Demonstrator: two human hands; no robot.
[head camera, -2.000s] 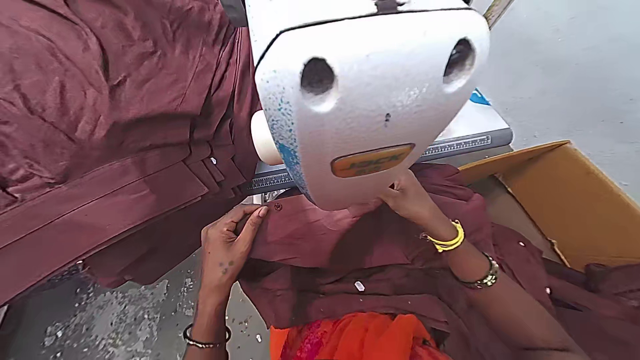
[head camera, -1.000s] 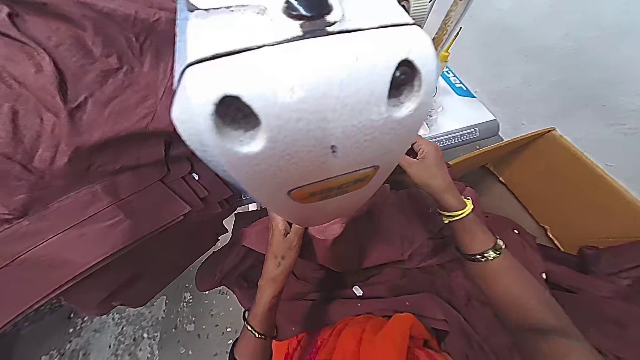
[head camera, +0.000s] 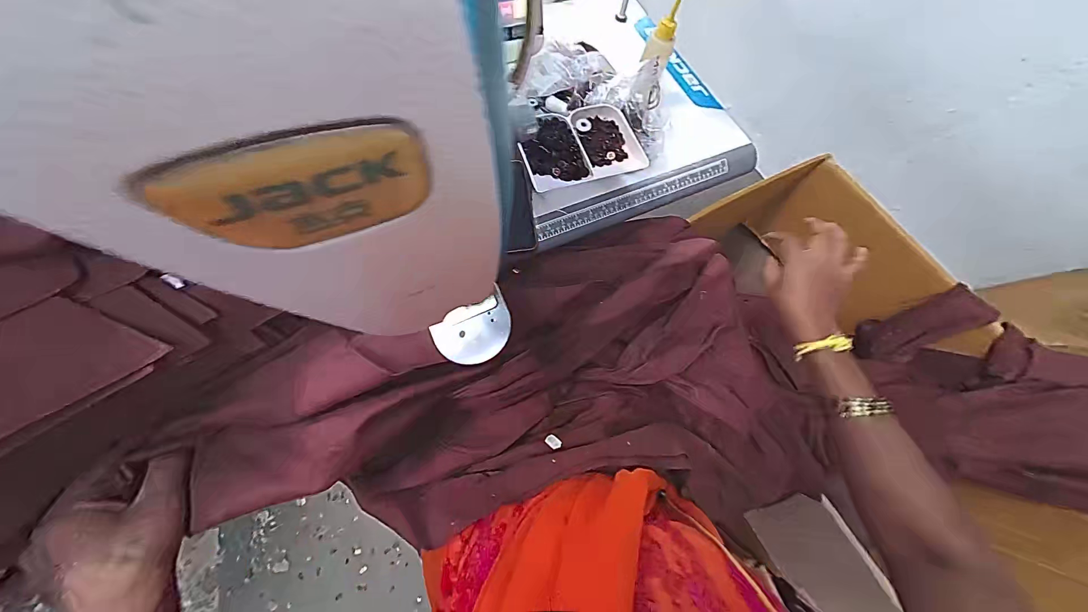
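Maroon fabric (head camera: 595, 365) lies across the lap, over orange clothing, and runs under the white head of a Jack sewing machine (head camera: 340, 289). At the lower left, my left hand (head camera: 119, 535) is blurred, its fingers and thumb closed on an edge of the maroon cloth. My right hand (head camera: 812, 272) is raised at the open cardboard box (head camera: 884, 246), fingers spread, holding nothing that shows. Folded maroon pieces (head camera: 76, 357) are stacked at the left, partly behind the machine head. A small white tag or chip (head camera: 553, 442) rests on the lap fabric.
On the machine table (head camera: 688, 136) stand a two-part white tray of dark buttons (head camera: 586, 144), crumpled clear plastic bags (head camera: 561, 72) and a yellow-tipped bottle (head camera: 659, 51). A ruler strip (head camera: 633, 200) lines its edge. More maroon cloth (head camera: 1020, 416) hangs over the box at the right.
My left hand has moved left and down with cloth in it. My right hand has left the machine, moved right to the box and opened. The view has shifted strongly.
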